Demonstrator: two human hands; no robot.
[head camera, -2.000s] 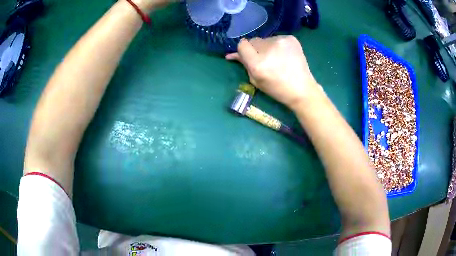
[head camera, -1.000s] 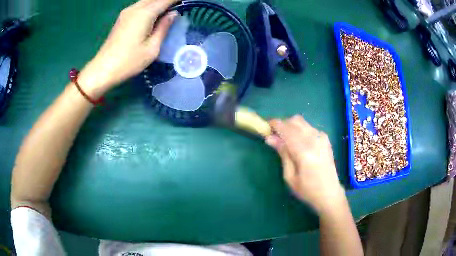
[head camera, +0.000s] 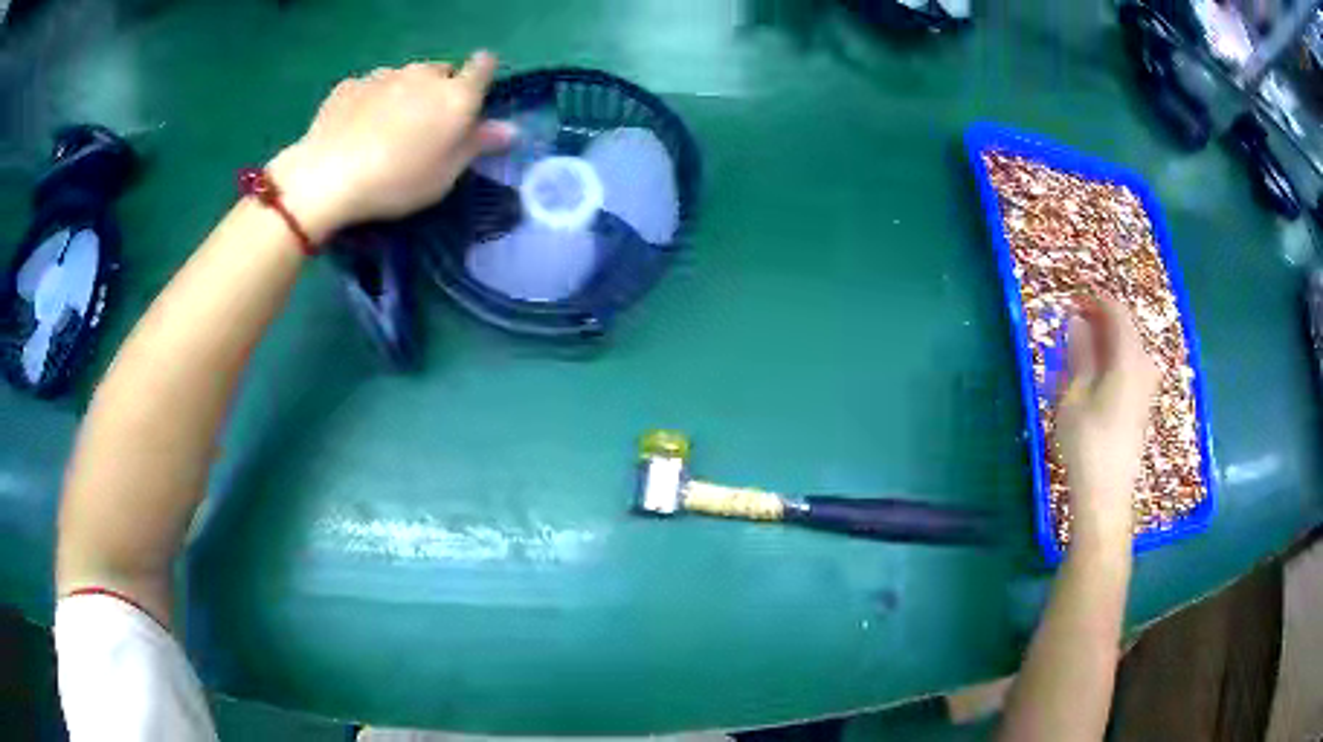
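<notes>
The dark fan (head camera: 559, 196), with a round ribbed guard and pale blades, lies on the green bench at upper left centre. Its dark stand shows to the left, partly under my hand. My left hand (head camera: 399, 145) is on the guard's left edge, fingers partly blurred. My right hand (head camera: 1106, 380) is in the blue parts tray (head camera: 998, 276), over the heap of small copper-coloured and pale pieces (head camera: 1081, 218); its fingertips are blurred and I cannot tell if they hold a piece. The mallet (head camera: 733, 502) lies flat on the bench, head to the left.
Another fan (head camera: 61, 290) lies at the far left. Part of a dark fan (head camera: 929, 12) shows at the top edge. More dark parts (head camera: 1168, 73) lie at the upper right. Brown cartons (head camera: 1212, 660) stand below the bench's right edge.
The mallet has left my right hand and lies on the bench. My right hand has moved right into the tray. The stand has shifted from the fan's right to its left, under my left hand.
</notes>
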